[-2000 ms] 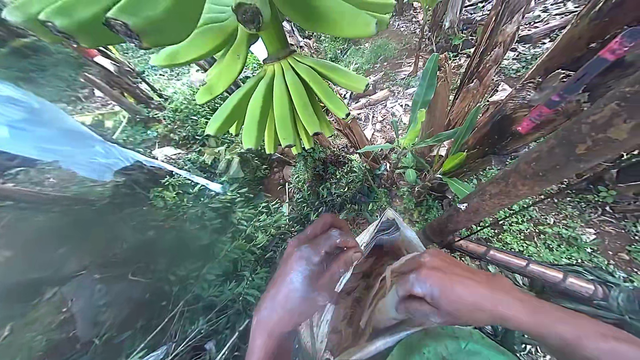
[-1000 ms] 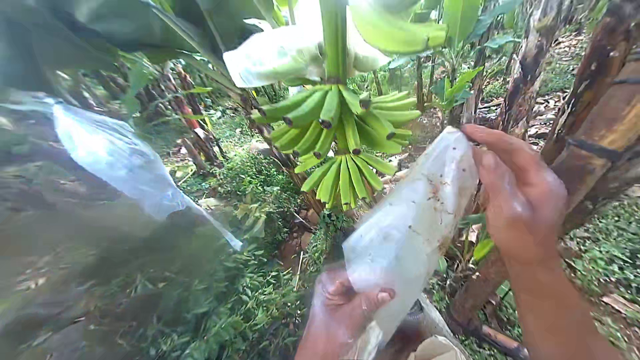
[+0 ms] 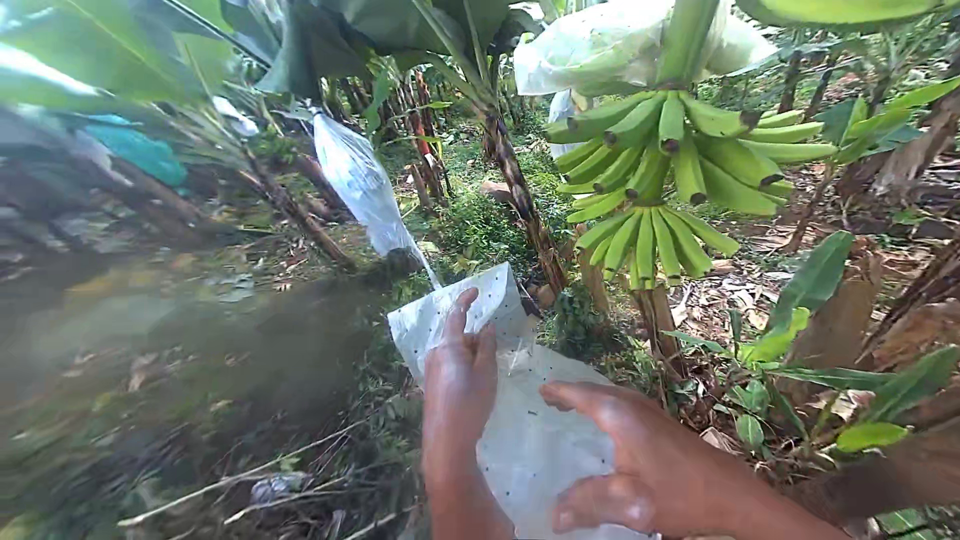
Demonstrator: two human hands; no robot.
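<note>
A whitish plastic sheet or bag with small dark holes hangs spread in front of me at the lower middle. My left hand lies against its upper part, fingers pointing up; whether they grip it is unclear. Over the plastic's right side is my right hand, thumb and fingers apart, with nothing visible between them. A bunch of green bananas hangs beyond my hands at the upper right, its lowest fruits pointing down.
A bluish plastic-covered bunch hangs left of centre. Another white plastic cover is behind the banana stalk. Banana stems rise around, a leafy young plant grows at right, and dry sticks lie at lower left.
The whitish plastic, seen folded between my hands a second ago, now hangs spread lower down. My right hand has come down from its upper end and its fingers have parted. The view has swung left.
</note>
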